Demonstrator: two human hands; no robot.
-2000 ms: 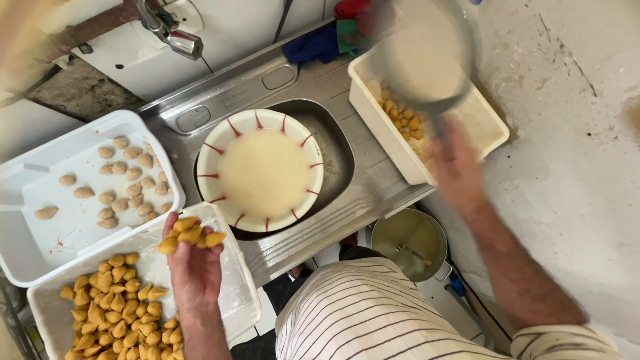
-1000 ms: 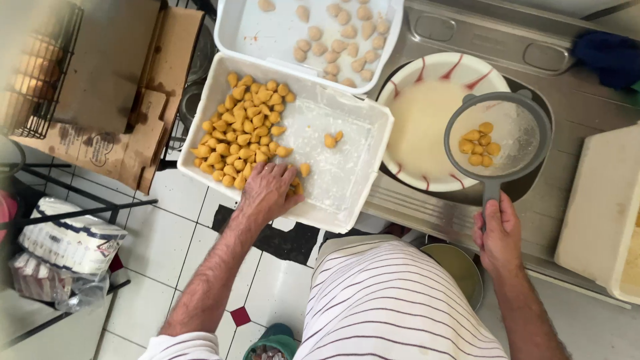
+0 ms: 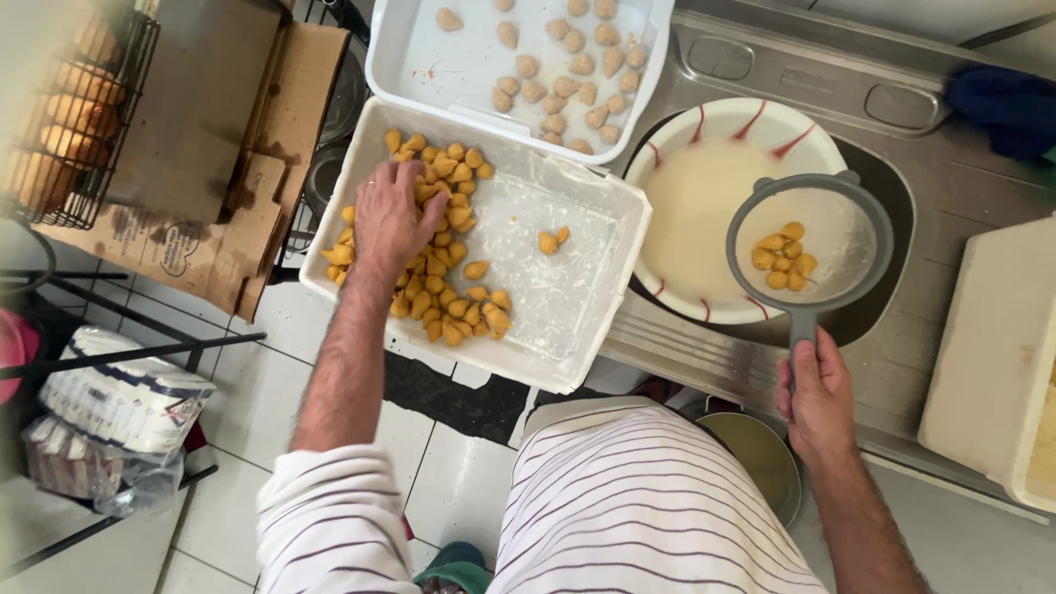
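My left hand (image 3: 396,216) reaches into a white plastic tub (image 3: 569,363), its fingers curled on a heap of yellow teardrop-shaped dough pieces (image 3: 433,285); whether it grips any is hidden. Two such pieces lie apart in the tub's right half. My right hand (image 3: 817,396) holds the handle of a grey sieve (image 3: 738,239), with several yellow pieces in its mesh. Beneath the sieve, a white bowl with red streaks (image 3: 817,148) holds pale, cloudy liquid (image 3: 697,214) and stands in the sink basin. A white tray (image 3: 462,82) behind the tub holds paler, beige teardrop pieces (image 3: 582,64).
The steel sink counter (image 3: 940,206) carries a cream tub (image 3: 982,330) at right and a dark blue cloth (image 3: 998,111) at the back. A pot of liquid (image 3: 755,462) stands below the counter. At left are cardboard (image 3: 239,239), a wire basket (image 3: 124,124) and a black metal frame (image 3: 148,346).
My left hand has moved farther back over the heap since one second ago. Two seconds ago it held several yellow pieces above the tub. The view has swung left since then.
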